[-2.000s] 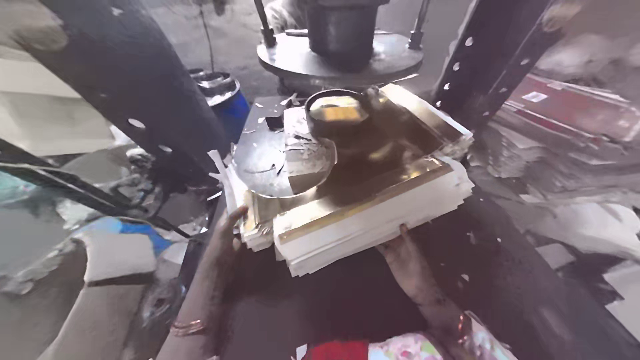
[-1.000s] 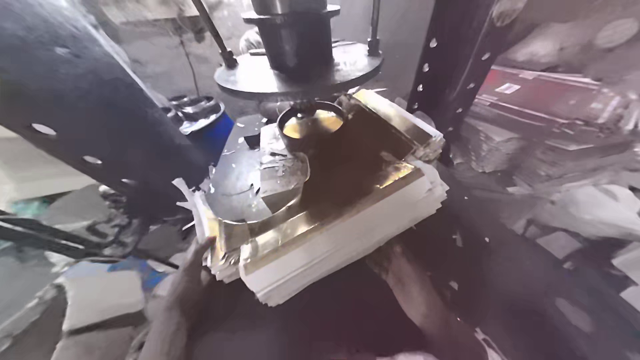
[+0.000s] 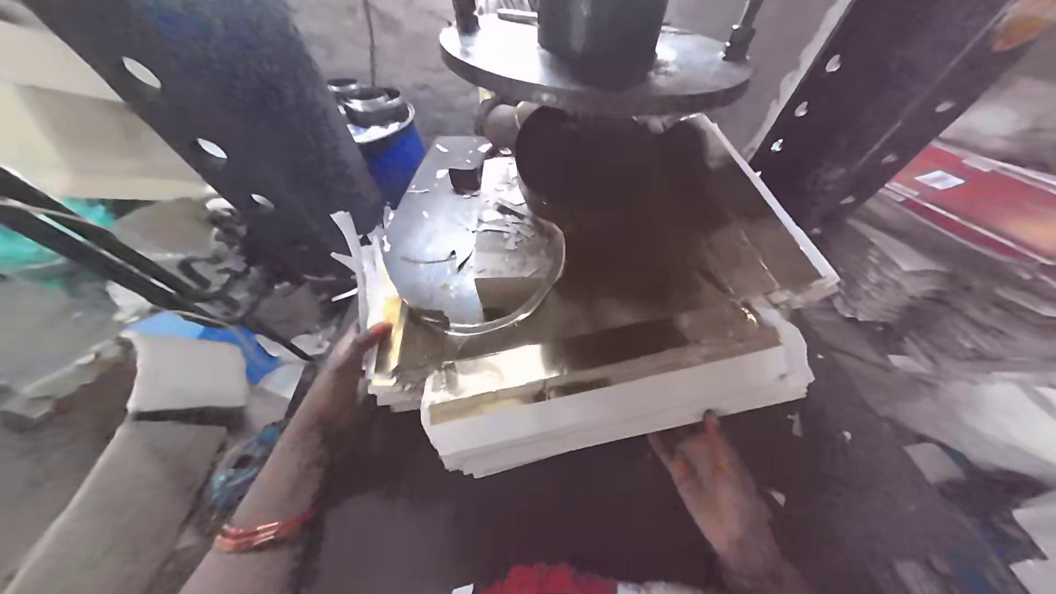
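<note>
A stack of gold-faced sheets with white edges (image 3: 610, 396) lies under the round metal press plate (image 3: 594, 70). A round die or cutter, seen as a shiny ring (image 3: 549, 285), sits at the stack's left, with paper scraps (image 3: 511, 223) around and inside it. My left hand (image 3: 351, 363) is at the stack's left edge, the fingers against the sheets. My right hand (image 3: 701, 454) touches the lower front edge from below, its fingers apart. Whether either hand grips the stack cannot be told. A dark round area behind the ring is in shadow.
Slanted dark steel posts with holes flank the press, at left (image 3: 247, 124) and right (image 3: 858, 99). A blue drum (image 3: 396, 157) stands behind the left post. Piles of paper sheets (image 3: 907, 256) and a red flat panel (image 3: 982, 198) lie at right. Cut blocks (image 3: 188, 375) lie at left.
The amber-lit round opening at the back of the stack now looks dark. Both hands remain at the stack's edges.
</note>
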